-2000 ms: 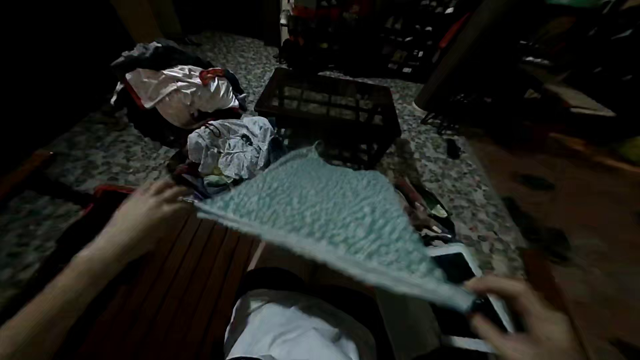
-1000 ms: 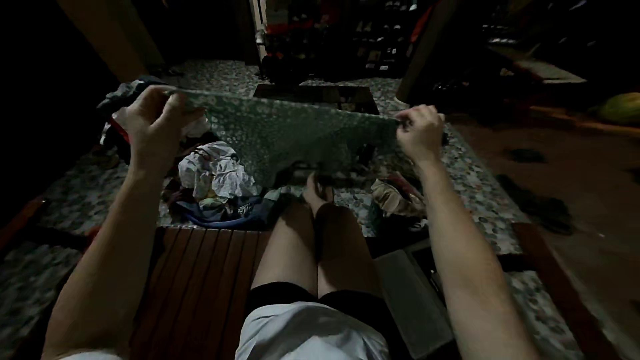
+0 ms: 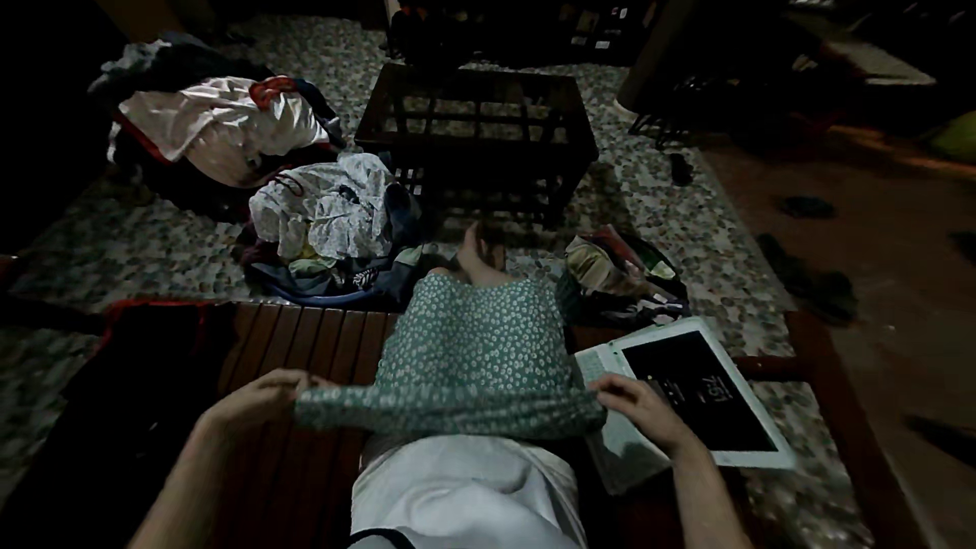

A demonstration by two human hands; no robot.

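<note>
A green cloth with small white flowers [image 3: 480, 332] lies over my thighs, its near edge folded or bunched into a band across my lap. My left hand [image 3: 267, 396] grips the left end of that band, above the wooden slats. At the band's right end, my right hand [image 3: 637, 408] pinches the fabric between thumb and fingers, over a white open laptop [image 3: 762, 435] that rests beside my right thigh. Whether the cloth is a garment cannot be told.
Heaped clothes [image 3: 324, 210] fill a basin on the pebbled floor; a larger clothes pile [image 3: 221, 126] lies behind it. A smaller pile [image 3: 610, 267] sits right of my feet. Ahead stands a dark low table [image 3: 476, 141]. Dark fabric [image 3: 145, 389] covers the bench's left side.
Both hands have come down from chest height, where they held the cloth stretched out in front of me. The cloth now lies on my lap, with its near edge gathered.
</note>
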